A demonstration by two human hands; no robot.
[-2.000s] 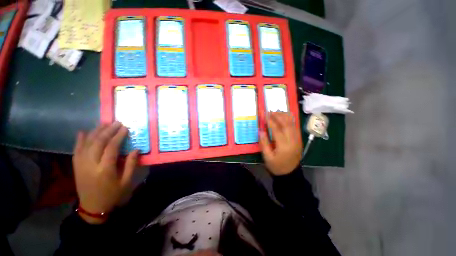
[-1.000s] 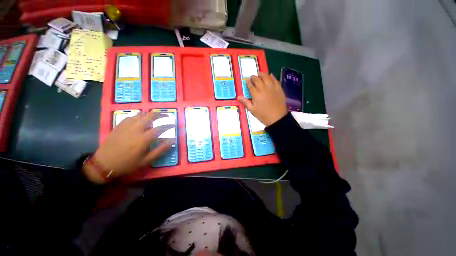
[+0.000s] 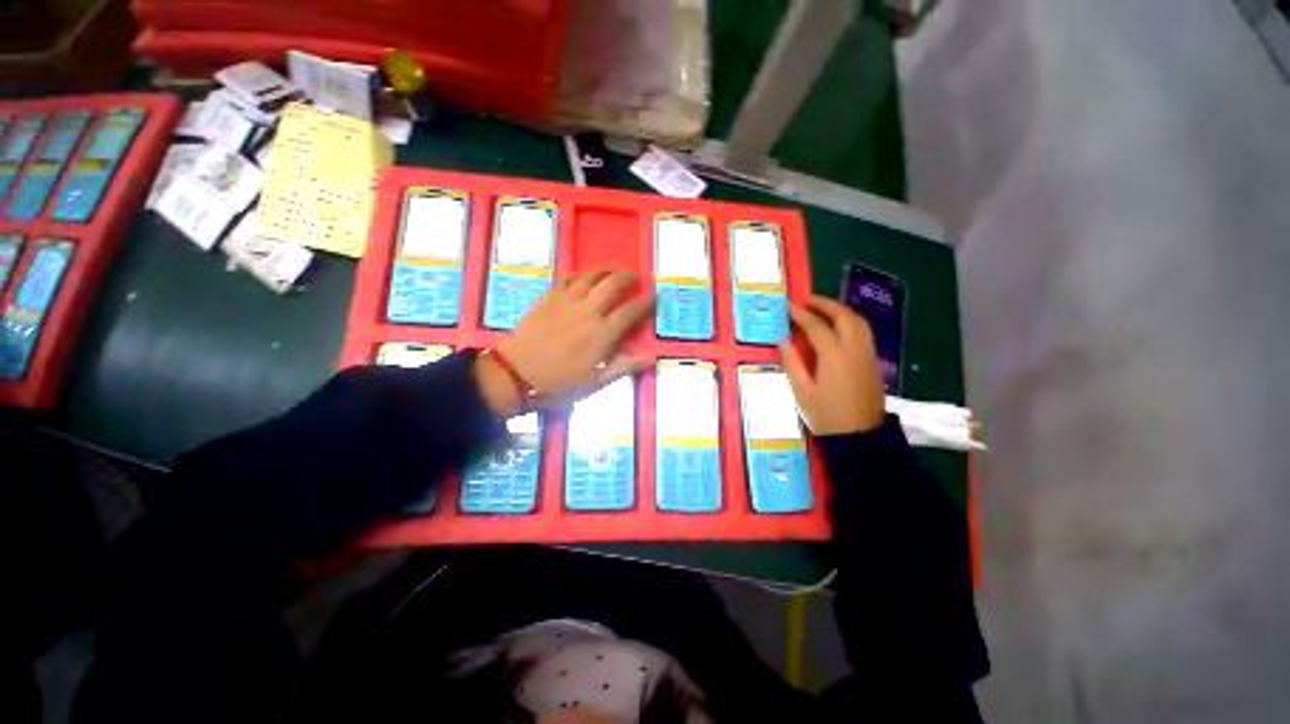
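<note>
A red phone tray (image 3: 594, 529) lies on the green bench with keypad phones in two rows, screens lit and light-blue keypads up. The middle pocket of the far row shows no phone; my hand covers its lower part. My left hand (image 3: 573, 340) reaches over the tray's middle, fingers spread near the fourth far-row phone (image 3: 683, 277), holding nothing that I can see. My right hand (image 3: 838, 365) is at the tray's right edge, fingertips beside the far-right phone (image 3: 758, 283); whether they touch it is unclear.
A smartphone (image 3: 876, 318) and a crumpled white strip (image 3: 934, 422) lie right of the tray. Yellow paper (image 3: 326, 177) and a pile of white-labelled batteries (image 3: 212, 191) lie at the upper left. Another red phone tray (image 3: 88, 269) is far left. Stacked red trays (image 3: 354, 50) stand behind.
My left hand has moved right and away from me, from the near-left phones to the tray's middle. My right hand has moved off the far-right phone's screen to its right side.
</note>
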